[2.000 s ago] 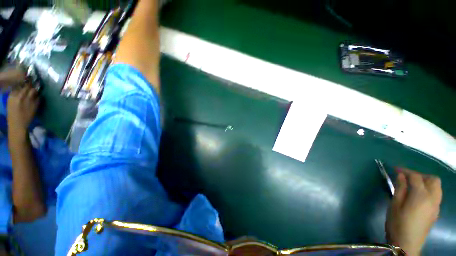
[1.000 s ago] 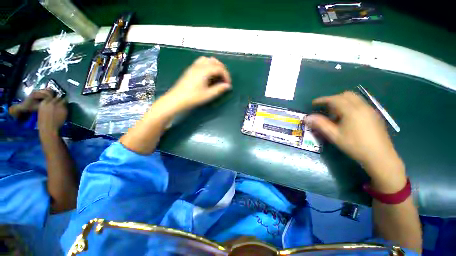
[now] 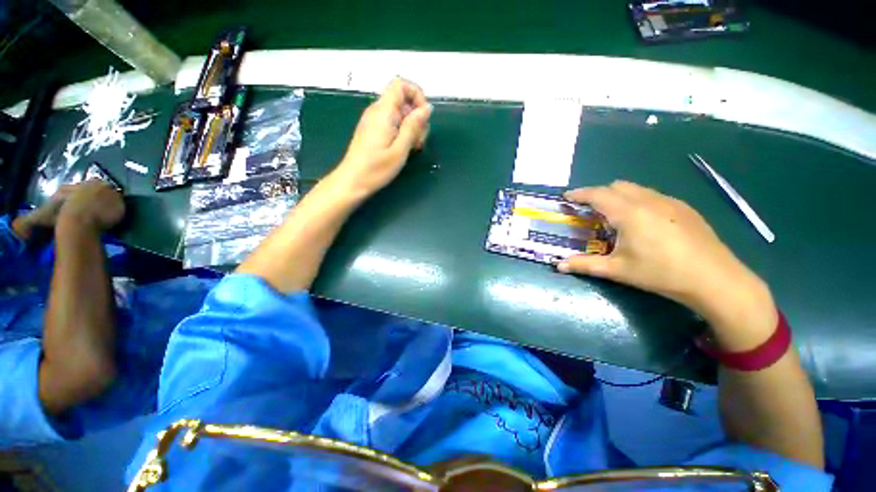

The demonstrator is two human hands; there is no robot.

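Observation:
An open-backed phone assembly (image 3: 547,229) lies on the green mat in front of me, silvery inside with an orange-yellow strip. My right hand (image 3: 653,240) grips its right end, thumb on the near edge and fingers on the far edge; the hand covers that end. My left hand (image 3: 389,135) is raised over the mat to the left of the phone, its fingers curled with the tips together. Whether a tiny part is between them I cannot tell. Tweezers (image 3: 735,199) lie on the mat beyond my right hand. A white card (image 3: 547,144) lies just beyond the phone.
Three opened phones (image 3: 219,135) are grouped at left, beside a crinkled clear bag (image 3: 240,207). A white strip (image 3: 461,77) runs across the bench, with another phone (image 3: 687,17) beyond it. A neighbour's hands (image 3: 86,207) and loose white strips (image 3: 106,115) are at far left.
In the last second, my right hand has closed on the phone's end, and the phone sits slightly further right. My left hand has moved up, fingers more curled. Earlier, this phone was not before me.

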